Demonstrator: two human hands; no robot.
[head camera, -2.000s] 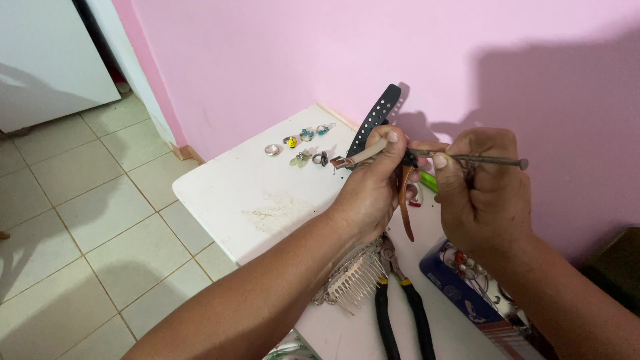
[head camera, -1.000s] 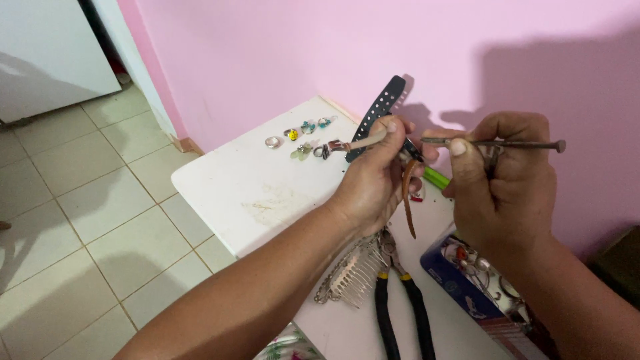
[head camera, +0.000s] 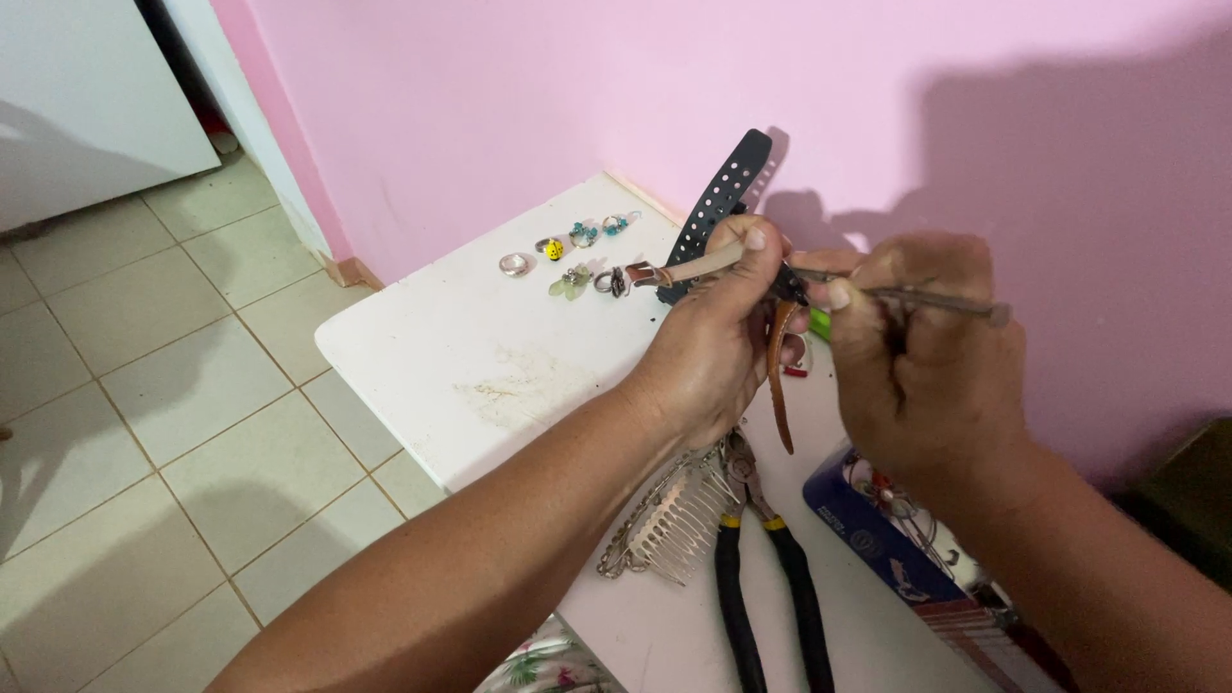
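My left hand (head camera: 717, 337) holds a watch with a brown leather strap (head camera: 782, 385); one strap end points left, its pale side up, and the other hangs down. In my right hand (head camera: 924, 356) is a thin metal rod, maybe a nail (head camera: 938, 300), whose tip meets the dark part of the watch. Behind my left hand a black perforated rubber strap (head camera: 722, 197) leans near the wall. Black-handled pliers (head camera: 770, 568) and a hair comb (head camera: 679, 520) lie below my hands. A bright green object (head camera: 819, 323) shows partly between my hands.
Several rings, one with a yellow ladybug (head camera: 553, 249), lie on the white table (head camera: 423, 337). A blue box (head camera: 881, 539) of small metal and wire pieces stands at the right. The pink wall (head camera: 462, 115) borders the table's far side; tiled floor (head camera: 221, 433) lies left.
The rod in my right hand was apart from the watch one second ago and now touches it. My left hand keeps its hold.
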